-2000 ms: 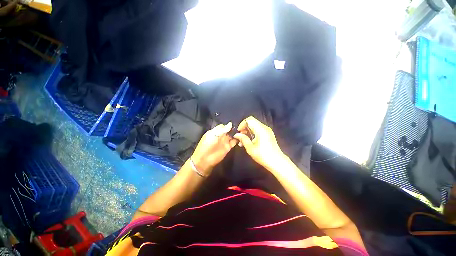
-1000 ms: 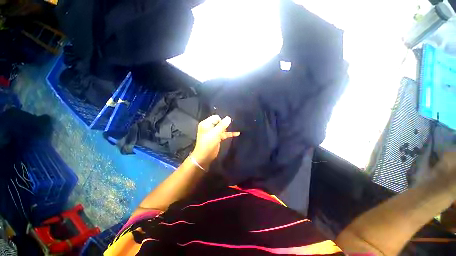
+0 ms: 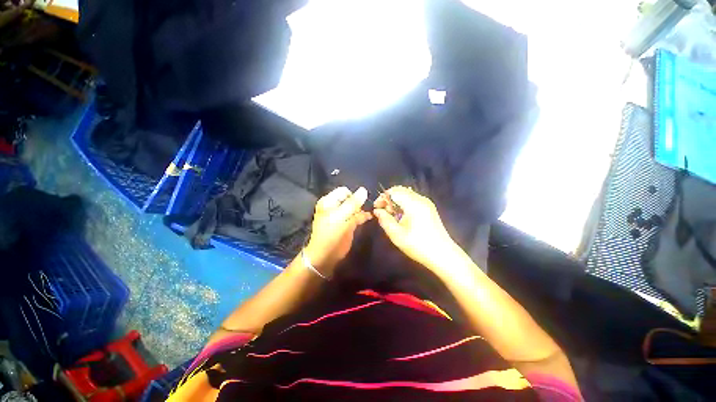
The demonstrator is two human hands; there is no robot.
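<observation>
A dark garment (image 3: 471,149) with a small white tag lies over the table edge and my lap. My left hand (image 3: 336,224) pinches a fold of it at the fingertips. My right hand (image 3: 410,220) is just beside it, fingertips almost touching the left ones. Thread snips (image 3: 392,206) show as a small metal glint in my right hand, with a thin point past the fingers. Whether a needle or button is between the fingertips is too small to tell.
Blue plastic crates (image 3: 179,177) with dark and grey garments stand at left. A red stool (image 3: 114,369) is lower left. At right are a patterned cloth (image 3: 620,204) with several dark fasteners (image 3: 640,223), a grey-black cloth (image 3: 691,235) and a light-blue packet (image 3: 687,110).
My right hand went away to the patterned cloth at right one second ago and is back beside my left hand. My left hand stayed at the same place on the garment.
</observation>
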